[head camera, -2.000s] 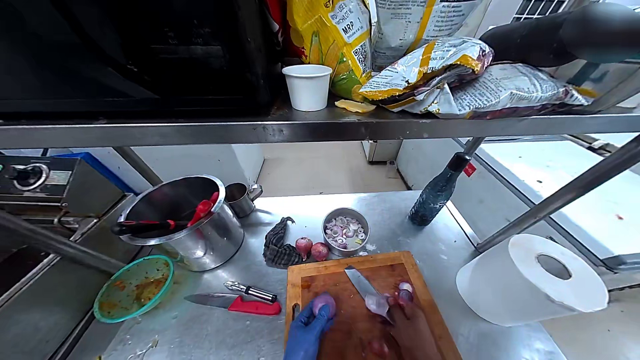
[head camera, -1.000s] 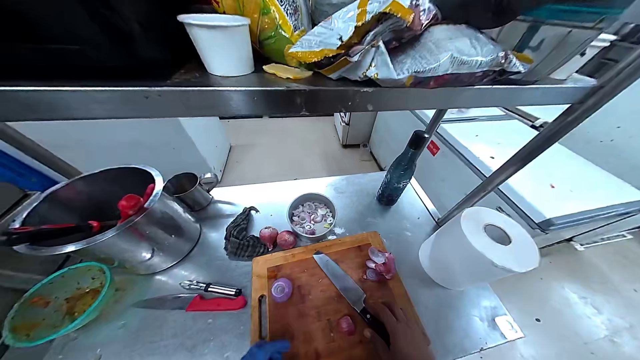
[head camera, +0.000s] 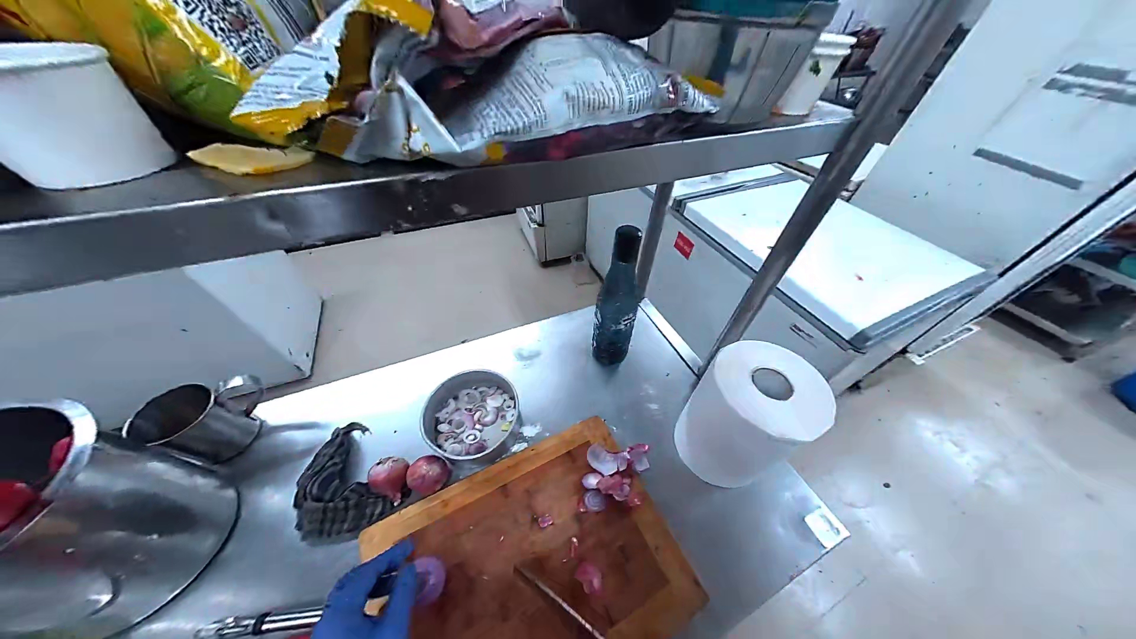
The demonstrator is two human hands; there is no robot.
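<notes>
My left hand [head camera: 368, 596], in a blue glove, is over the left edge of the wooden cutting board [head camera: 479, 501]. Its fingertips are beside a cut purple onion piece [head camera: 429, 579]; whether they grip it or the board is unclear. My right hand is out of view. A knife blade [head camera: 561, 605] lies over the board, its handle below the picture. Onion skins [head camera: 610, 479] are piled at the board's far right corner, with scraps nearer the blade. Beyond the board stands a round metal bowl [head camera: 470, 417] of sliced onion. Two whole red onions [head camera: 408, 477] touch a dark checked cloth [head camera: 333, 488].
A paper roll [head camera: 754, 417] stands right of the board, a dark bottle [head camera: 617, 302] behind it. At left are a metal pot [head camera: 133, 532] and a metal mug [head camera: 195, 426]. A steel shelf [head camera: 399, 209] with packets crosses above the table.
My left hand has moved up along the board beside the onion piece. My right hand, at the knife handle one second ago, is out of view. The view has turned right.
</notes>
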